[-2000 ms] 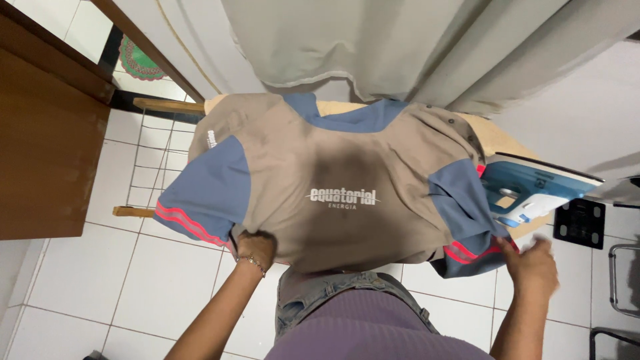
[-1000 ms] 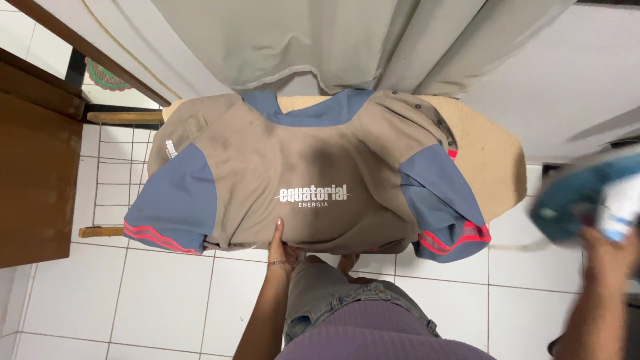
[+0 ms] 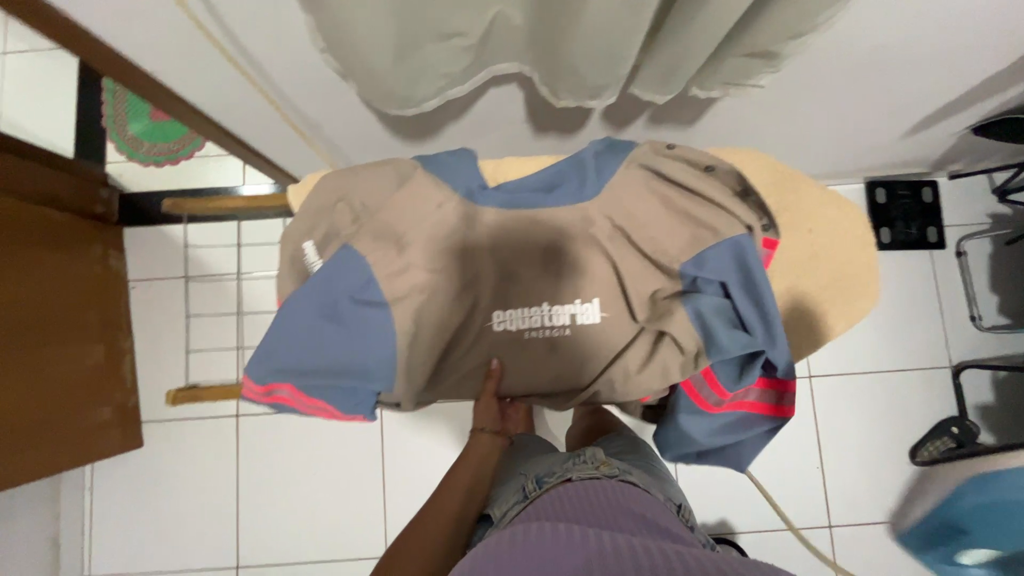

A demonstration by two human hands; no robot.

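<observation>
A brown work shirt (image 3: 448, 280) with blue sleeves, a blue collar and red stripes lies spread over a padded ironing board (image 3: 824, 240). My left hand (image 3: 498, 404) grips the shirt's near edge, thumb on top of the cloth below the printed logo. The right sleeve (image 3: 732, 320) is creased and hangs over the board's near side. At the bottom right corner is a blurred blue clothes iron (image 3: 964, 520), partly cut off by the frame. My right hand is out of view.
A pale curtain (image 3: 560, 48) hangs against the wall behind the board. A wire rack with wooden ends (image 3: 204, 394) juts out at left, near a brown wooden door (image 3: 64, 320). A black scale (image 3: 904, 214) and metal-framed chairs (image 3: 964, 280) stand at right. A cord (image 3: 792, 524) runs across the floor tiles.
The iron has moved from the board's right end, in my right hand, out to the right and down. My left hand has shifted along the near edge. The right sleeve has become more crumpled.
</observation>
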